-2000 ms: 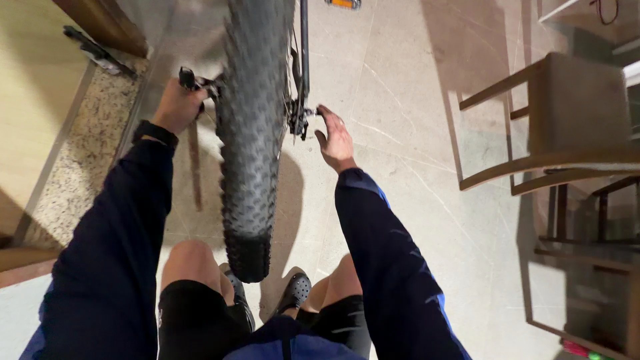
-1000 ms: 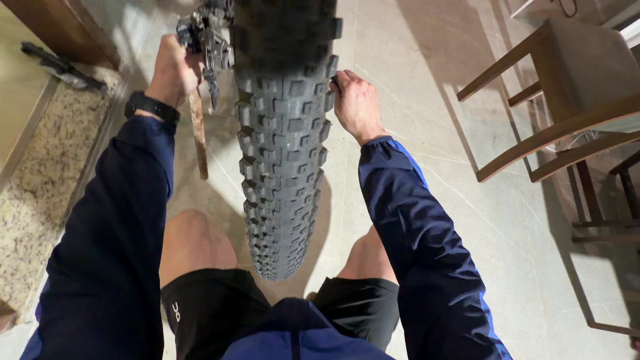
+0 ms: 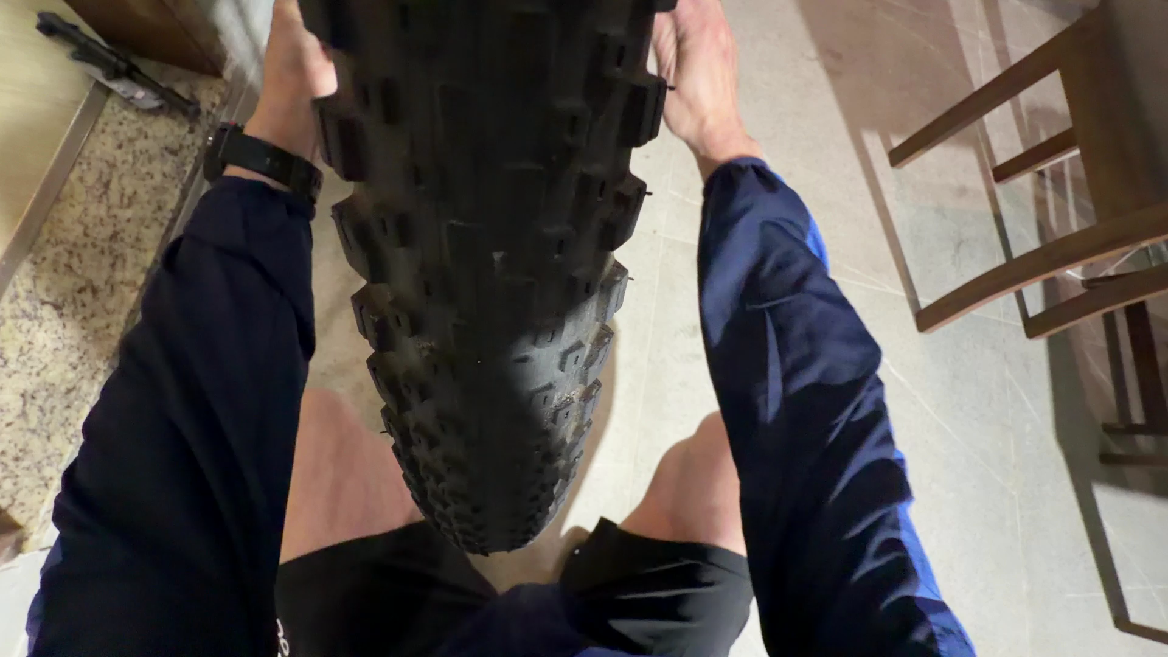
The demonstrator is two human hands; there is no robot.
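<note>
A knobby black bicycle tire point(image 3: 493, 274) fills the middle of the head view, between both arms and above the knees. At its upper left side is my left hand point(image 3: 297, 82), with a black watch point(image 3: 265, 162) on the wrist; its fingers are hidden behind the tire and cut off by the top edge. On the upper right side, my right hand point(image 3: 701, 73) lies against or close beside the tread, its fingertips out of sight. What either hand grips cannot be told. The rest of the bicycle is hidden.
Wooden chairs point(image 3: 1022, 246) stand on the tiled floor point(image 3: 949, 429) to the right. A speckled stone ledge point(image 3: 82, 274) runs along the left, with a black elongated object point(image 3: 114, 64) at its upper end.
The tire has come closer and looms larger. The derailleur and the metal parts beside my left hand, visible earlier, are out of view. Both hands have moved toward the top of the view.
</note>
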